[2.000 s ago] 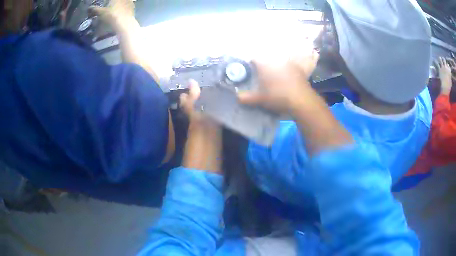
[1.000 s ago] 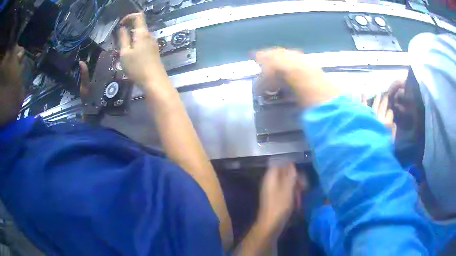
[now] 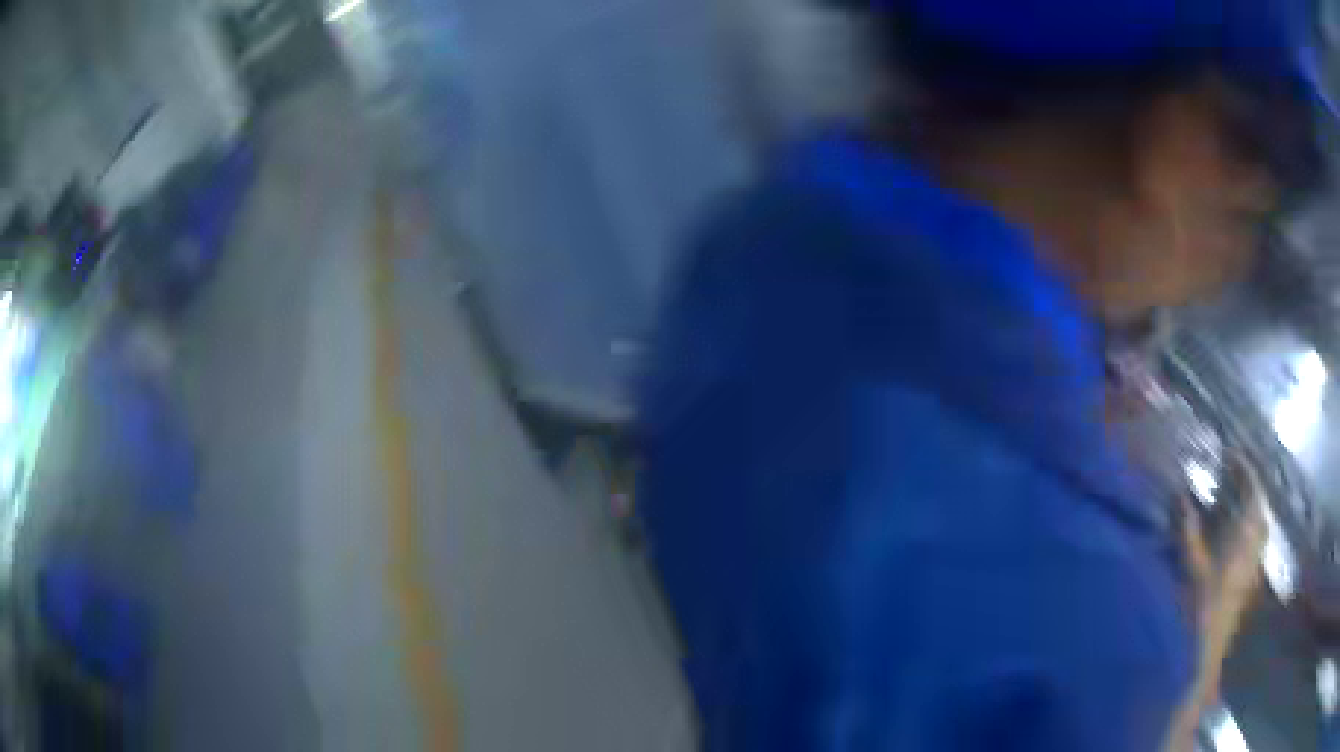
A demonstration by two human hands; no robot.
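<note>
The view is turned to the side and strongly blurred. Neither my left hand nor my right hand shows in it. Nearest in front of me is a seated person in a dark blue smock (image 3: 911, 485) and blue cap (image 3: 1058, 22), filling the right half. That person's hand (image 3: 1227, 544) is at the right edge, beside blurred shiny metal parts (image 3: 1202, 478). What that hand touches cannot be told.
A grey floor (image 3: 500, 632) with a yellow line (image 3: 394, 441) runs up the left half. A large pale blue-grey shape (image 3: 559, 191) stands behind the person. Blurred blue shapes (image 3: 140, 411) lie along the far left.
The view has swung away from the bench to the floor and the neighbouring person. My hands, the plate module on the bench and the green conveyor have left the picture.
</note>
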